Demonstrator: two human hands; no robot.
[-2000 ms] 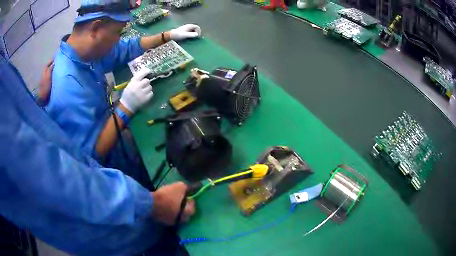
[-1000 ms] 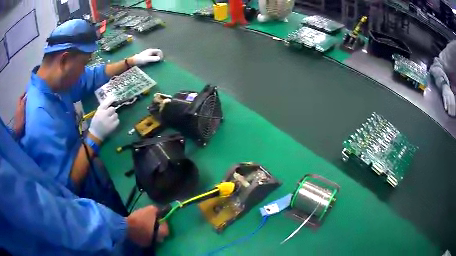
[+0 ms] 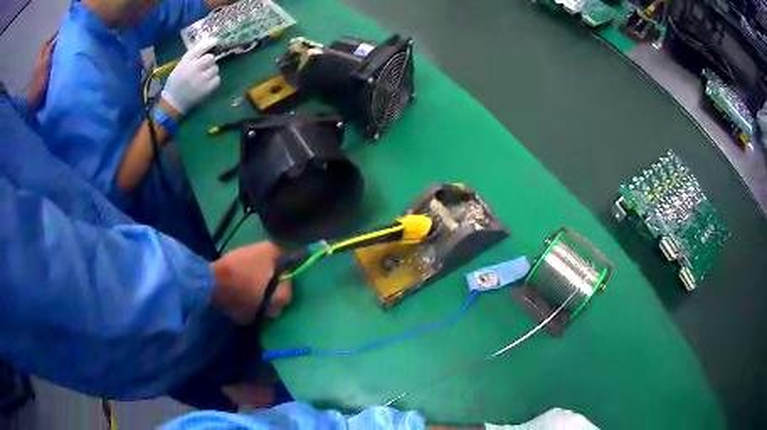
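Observation:
My left hand, in a white glove, shows only as a strip cut off by the bottom edge; its sleeve enters from the left. Its fingers cannot be made out. My right hand is out of the picture. The solder spool, silver with green rims, sits on its stand, and its loose solder wire trails down-left towards my sleeve. The soldering iron rests with its yellow end at the dark iron stand. Another person's bare hand holds its black handle end. A yellow-brown sponge lies below it.
A light-blue wrist-strap clip with blue cord lies beside the spool. Two black fans stand at upper left. A neighbour's gloved hand is at a board. A circuit board lies on the dark conveyor.
The camera view has shifted, moving the bench items up and right since a second ago. My sleeve and glove have come in at the bottom edge. The solder wire now stretches farther down-left.

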